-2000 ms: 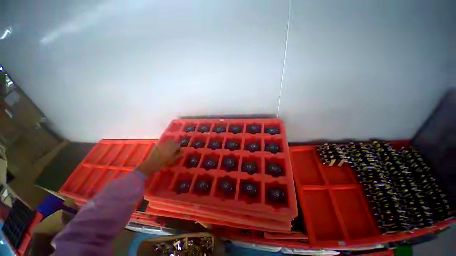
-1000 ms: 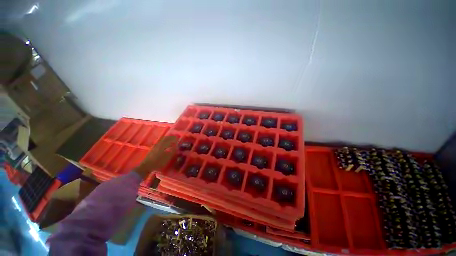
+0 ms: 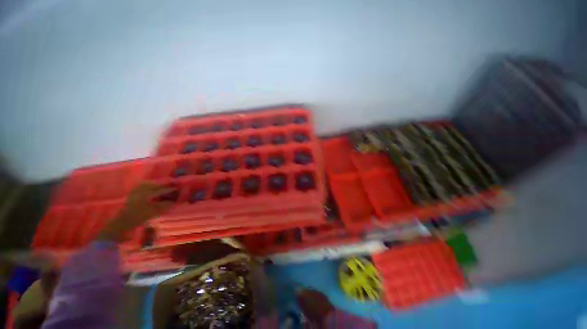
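Note:
A stacked red pocket tray (image 3: 257, 204) with dark round parts (image 3: 251, 183) in rows lies mid-view. My left hand (image 3: 136, 204), in a pink-lilac sleeve, is at the tray's front left corner, fingertips by a dark part in a front-row pocket; blur hides whether it grips anything. A brown-rimmed parts box (image 3: 222, 254) full of small shiny metal parts (image 3: 215, 297) sits in front of the tray. My right hand (image 3: 315, 303) is dark and blurred at the bottom edge, right of the box; its grip cannot be told.
Red compartment trays lie left (image 3: 96, 183) and right (image 3: 347, 193), the right one bearing packed dark-and-gold rows (image 3: 437, 160). A greyish wrapped stack (image 3: 515, 115) stands behind right. A yellow disc (image 3: 360, 279), small red tray (image 3: 418, 273) and green piece (image 3: 461, 249) lie lower right.
The view has swung right, bringing in the grey stack, yellow disc and small red tray. My left hand has moved to the tray's front left corner. My right hand has appeared at the bottom.

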